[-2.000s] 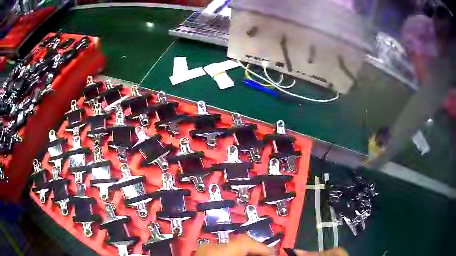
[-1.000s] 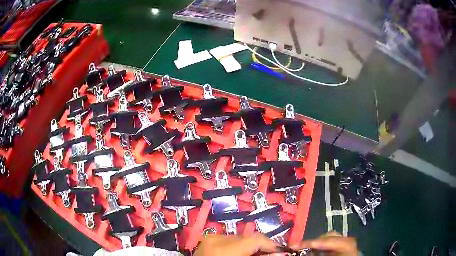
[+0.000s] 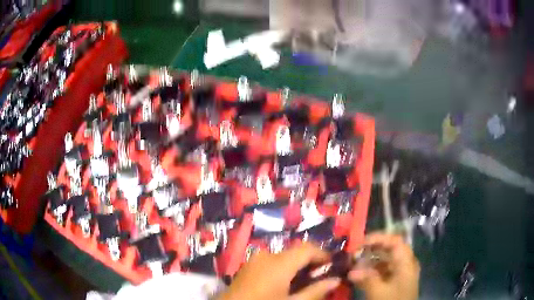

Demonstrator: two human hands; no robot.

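An orange-red compartment tray (image 3: 367, 170) holds rows of black clamped units with silver clip ends, one of them a black clamped unit (image 3: 214, 205). My left hand (image 3: 272, 272) is at the bottom centre, over the tray's near right corner, with its fingers around a small dark unit (image 3: 321, 269). My right hand (image 3: 389, 266) is just right of it, its fingers curled on a blurred silvery piece, likely a spring clip (image 3: 375, 256), against the unit. Loose spring clips (image 3: 430, 205) lie in a heap on the green mat right of the tray. The frame is blurred.
Stacked trays (image 3: 70, 117) stand at the left with units heaped on top. White paper slips (image 3: 263, 50) lie beyond the tray. A blurred grey-white box (image 3: 375, 29) stands at the back. Pale tape lines (image 3: 387, 199) run right of the tray. Small dark pieces (image 3: 465, 280) lie at the lower right.
Both hands have come up further into view, holding the dark unit between them. The view has shifted slightly and blurred.
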